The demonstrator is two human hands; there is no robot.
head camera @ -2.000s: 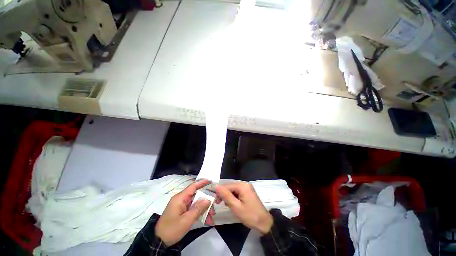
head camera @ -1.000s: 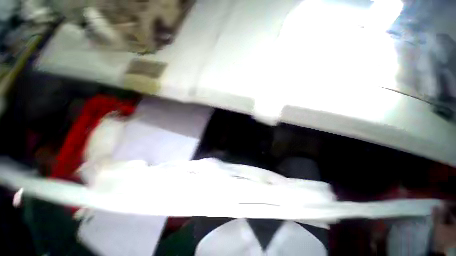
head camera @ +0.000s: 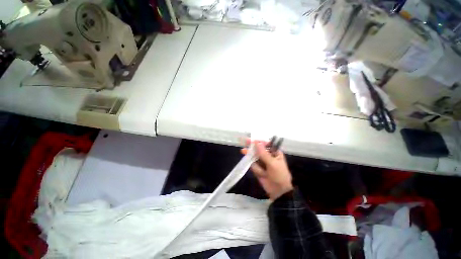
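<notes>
My right hand (head camera: 270, 169) is at the table's front edge, fingers closed on the end of a white strip (head camera: 217, 191). The strip runs down and left across the lap to the bottom edge of the picture. A small dark tool, likely thread snips (head camera: 275, 143), shows at the fingertips of the same hand. My left hand is not in view. A layered pile of off-white strips (head camera: 151, 222) lies across the lap and the side board. One strip end (head camera: 337, 224) sticks out to the right of my forearm.
White machine table (head camera: 222, 91) with sewing machines left (head camera: 91, 43) and right (head camera: 364, 35). Black shears (head camera: 376, 109) lie on a white cloth beside a smartphone (head camera: 423, 142). Red baskets stand left (head camera: 20, 197) and right (head camera: 429, 210), holding fabric. A white board (head camera: 126, 164) is left below the table.
Both hands held the strip over the lap two seconds ago, then a strip was stretched wide across the lap. Now my right hand is up at the table edge and my left hand is out of view.
</notes>
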